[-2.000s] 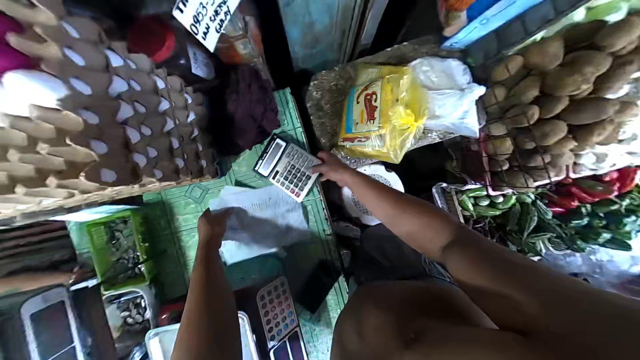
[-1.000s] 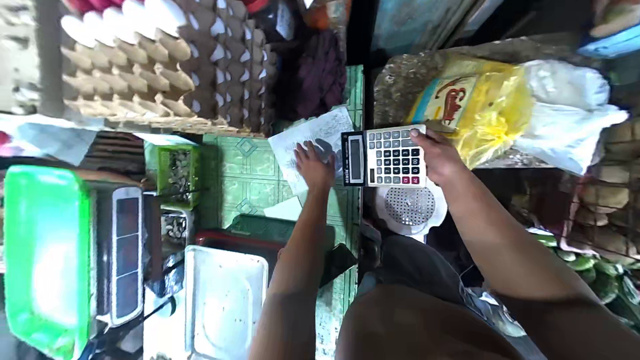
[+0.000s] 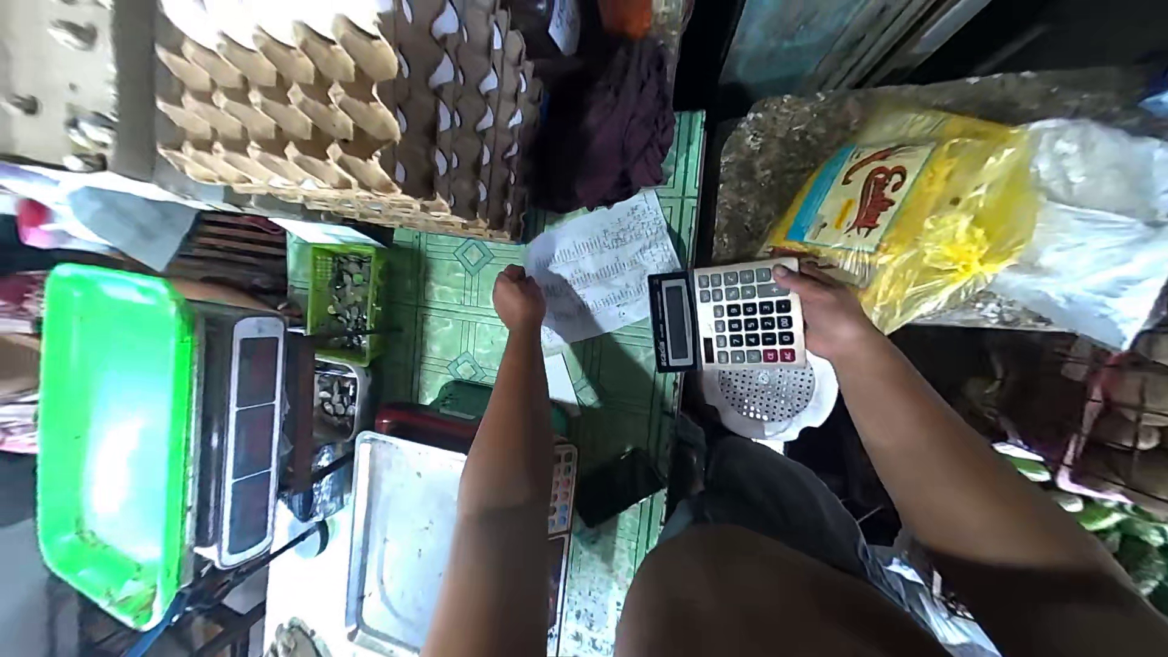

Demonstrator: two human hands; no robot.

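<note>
My right hand [image 3: 826,308] grips the key end of a desk calculator [image 3: 748,315], its display toward the left, held over the table's edge. My left hand [image 3: 518,297] is closed at the left edge of a sheet of paper [image 3: 602,265] covered in writing; whether it pinches the sheet I cannot tell. The paper lies on the green patterned table cover [image 3: 456,274]. Below it are a small white paper slip [image 3: 560,380] and a dark phone-like object [image 3: 620,486].
Stacked egg trays [image 3: 338,119] stand at upper left. Further left are a green basket of coins [image 3: 347,297] and a scale with a green pan [image 3: 114,438]. A metal tray [image 3: 401,538] lies below; a yellow plastic bag [image 3: 912,210] rests at right.
My left hand, spread on the paper a second ago, is now closed at its left edge. The calculator is still in my right hand and no longer overlaps the paper as before. The view has shifted.
</note>
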